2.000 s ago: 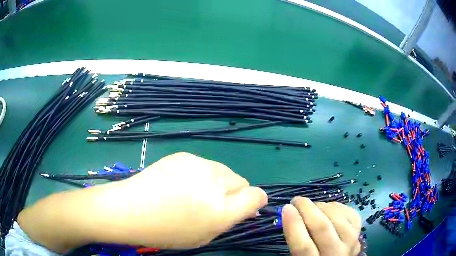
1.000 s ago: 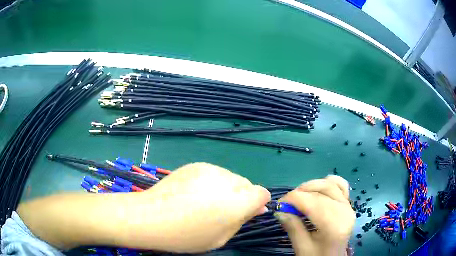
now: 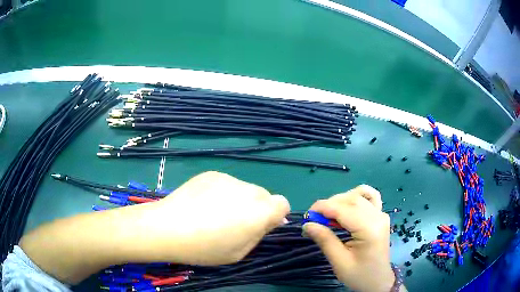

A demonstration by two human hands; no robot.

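My left hand (image 3: 228, 219) is closed around a thin black cable near its end, over the near bundle. My right hand (image 3: 356, 234) pinches a blue-and-red connector piece (image 3: 318, 218) between thumb and fingers, just right of my left fingertips. The cable's end between the hands is small and partly hidden. Below lie partly assembled cables (image 3: 285, 256), with blue and red at their left end, partly covered by my left arm. A loose heap of blue-and-red connector pieces (image 3: 470, 188) lies at the right.
A flat bundle of black cables (image 3: 245, 114) lies along the white strip (image 3: 228, 77). Another curved bundle (image 3: 40, 145) lies at the left. Small black pieces (image 3: 409, 223) are scattered near the heap. A raised green surface (image 3: 216, 34) stands behind.
Both hands have moved slightly up since a second ago. My right hand has turned, and the blue piece in it now sits a little further left and higher.
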